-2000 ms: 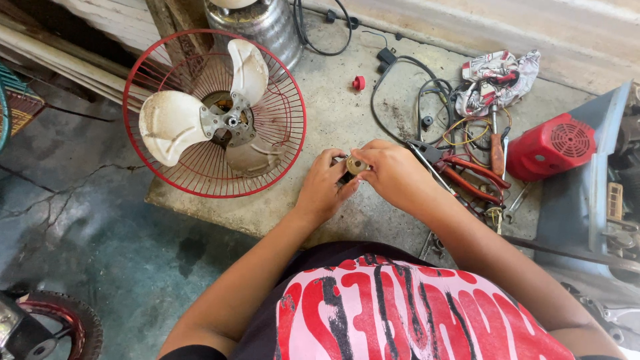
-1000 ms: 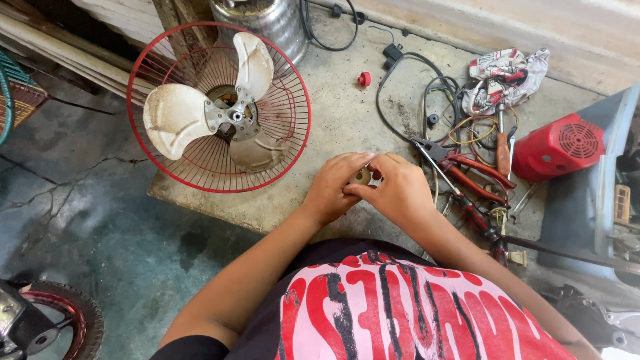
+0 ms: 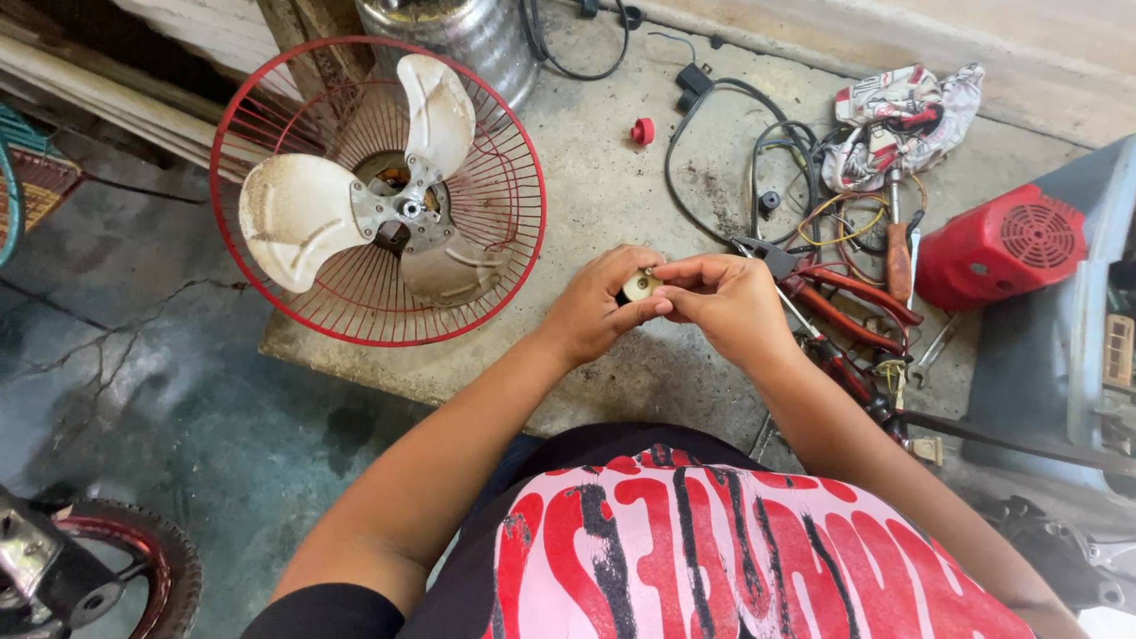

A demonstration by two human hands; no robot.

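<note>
A small round cream-coloured part (image 3: 639,286) with a hole in its face is held between my hands over the concrete slab. My left hand (image 3: 596,302) grips it from the left, thumb below it. The thumb and fingertips of my right hand (image 3: 729,302) pinch at its right edge; whether they hold something small there cannot be told. Left of my hands stands a fan with white metal blades (image 3: 306,217) and a red wire guard (image 3: 543,191). A small red cap (image 3: 642,131) lies beyond my hands.
Right of my hands lie red-handled pliers (image 3: 843,315), screwdrivers with a wooden handle (image 3: 898,262) and a red one, black cable (image 3: 679,191) and a stained cloth (image 3: 945,111). A red vented housing (image 3: 998,248) leans by a blue-grey bin (image 3: 1021,382). A metal canister (image 3: 470,40) stands behind the fan.
The fingers of both hands have shifted around the small part, and its round face shows more plainly than one second ago. The fan and the tools lie as before.
</note>
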